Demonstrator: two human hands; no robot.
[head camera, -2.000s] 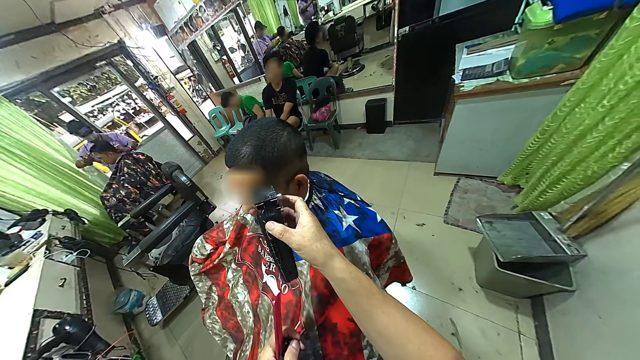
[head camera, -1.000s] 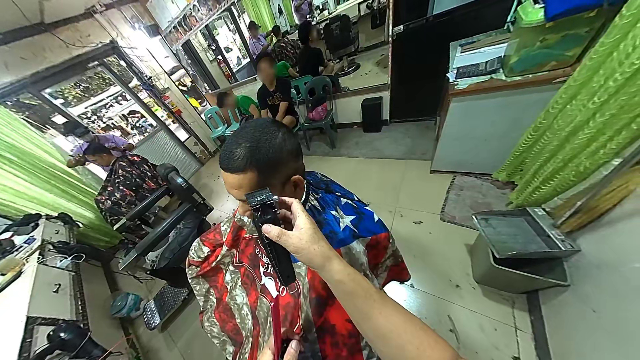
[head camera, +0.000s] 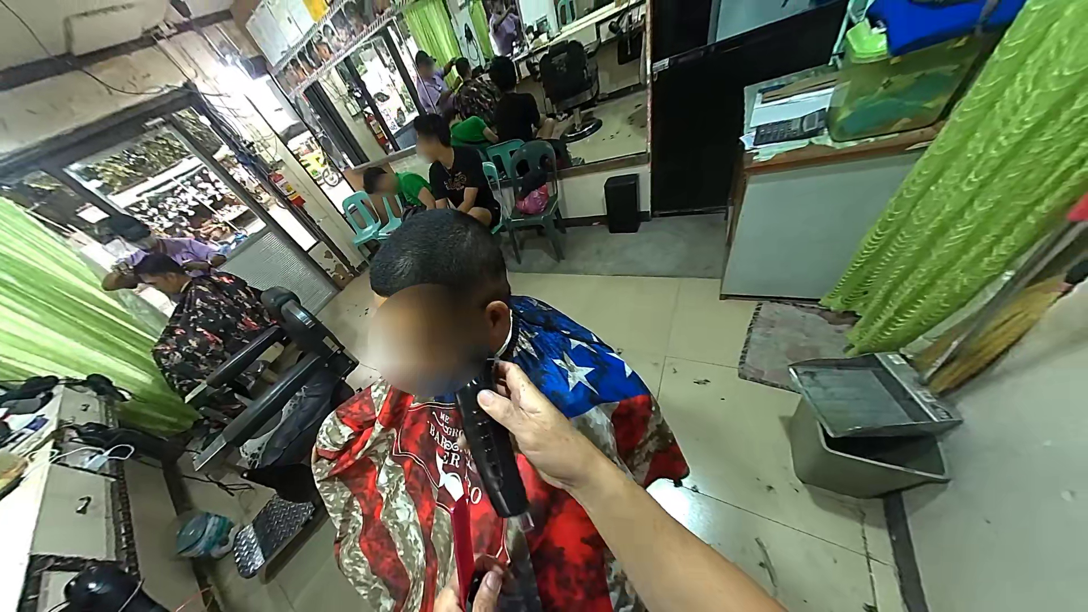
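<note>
My right hand (head camera: 540, 425) holds a black hair clipper (head camera: 493, 450) upright, its head beside the jaw of a seated person (head camera: 442, 255), just below the ear. That person wears a barber's cape (head camera: 578, 365) with red and cream stripes and white stars on blue. At the bottom edge, my left hand (head camera: 476, 591) grips a red comb (head camera: 463, 544) near its lower end, in front of the cape. Part of my left hand lies outside the view.
At left, a caped person (head camera: 208, 314) sits in a black barber chair (head camera: 297, 331), another person (head camera: 174, 251) behind. People sit on green plastic chairs (head camera: 361, 221) below a wall mirror. A grey bin (head camera: 858, 459) stands at right, a cabinet (head camera: 816, 229) beyond. A white counter (head camera: 76, 510) runs along the left.
My right hand has brought the clipper from in front of the seated person's face down to below the ear. The seated person's face has turned more toward me. My left hand still holds the comb low.
</note>
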